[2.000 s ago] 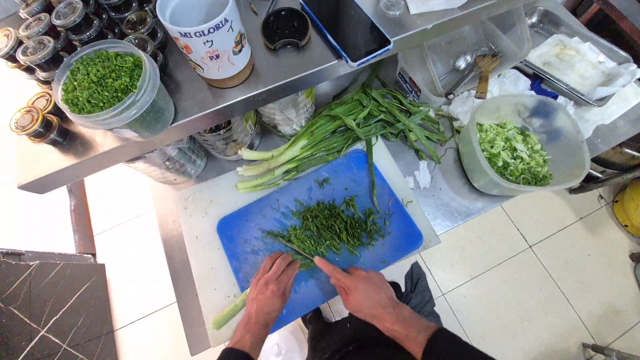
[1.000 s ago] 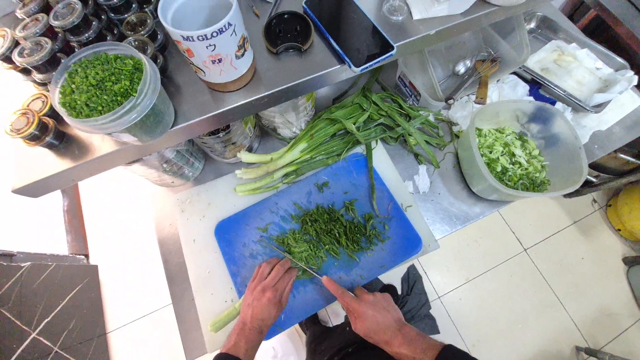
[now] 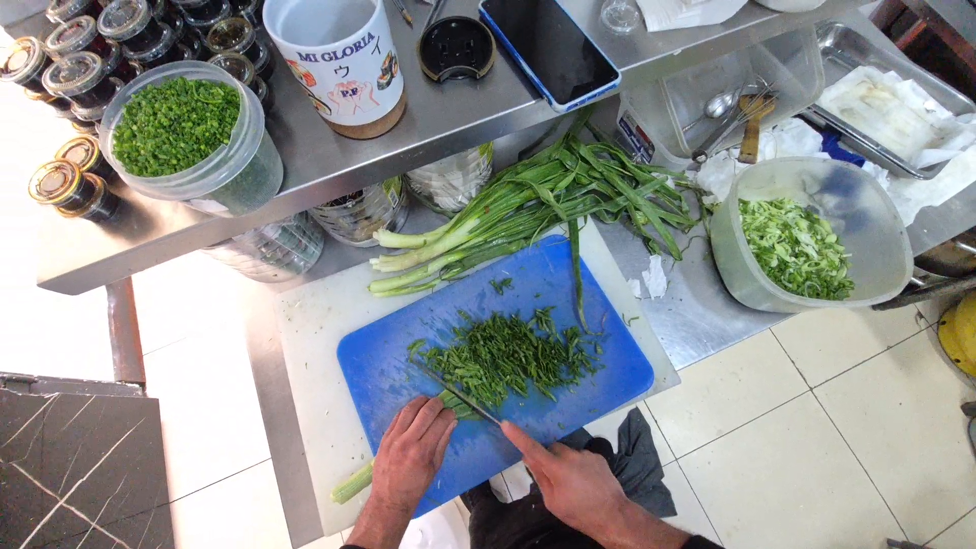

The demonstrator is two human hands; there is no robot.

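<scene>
On a blue cutting board (image 3: 610, 351), my left hand (image 3: 412, 450) presses down on a bunch of green onions (image 3: 352, 483), whose pale ends stick out at the lower left. My right hand (image 3: 572, 480) grips a knife (image 3: 461, 393), its index finger along the spine and its handle hidden in the fist. The blade lies across the green leaves just beyond my left fingertips. Chopped green leaves (image 3: 511, 354) form a loose pile beyond the blade. Whole green onions (image 3: 518, 206) lie behind, partly over the board's far edge, with one leaf hanging onto it.
A white board (image 3: 305, 328) lies under the blue one. At right stands a plastic tub (image 3: 877, 252) of chopped greens. A steel shelf (image 3: 450, 114) above bears a tub of chopped chives (image 3: 252, 175), a mug (image 3: 343, 69), a phone (image 3: 553, 49) and lidded sauce cups (image 3: 57, 183).
</scene>
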